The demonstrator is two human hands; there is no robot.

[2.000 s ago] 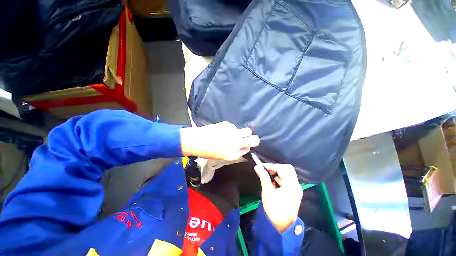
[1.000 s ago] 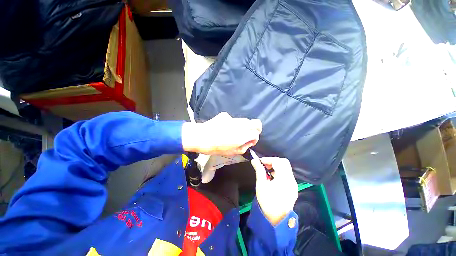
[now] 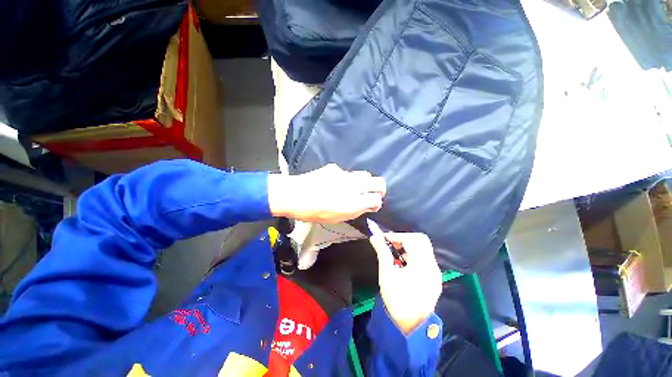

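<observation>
The dark navy padded bag panel [image 3: 354,140] with stitched slip pockets [image 3: 420,81] lies over the white table's edge. My left hand [image 3: 328,194] is on its lower left edge, fingers bent together on the fabric edge. My right hand [image 3: 410,276] is just below and to the right, closed around the thread snips [image 3: 399,254] with a red-and-dark handle. Their pale tip points up at the panel's edge close below my left fingers. Any thread there is too fine to see.
A carton [image 3: 203,96] with red tape edges, filled with dark bags [image 3: 81,66], stands at the left. More dark bags [image 3: 313,37] lie at the top. The white table [image 3: 589,125] extends right. A green crate rim [image 3: 484,320] is by the lap.
My left hand has moved slightly up from its earliest position. My right hand has turned a little and shows more of the red handle. The panel has shifted very slightly.
</observation>
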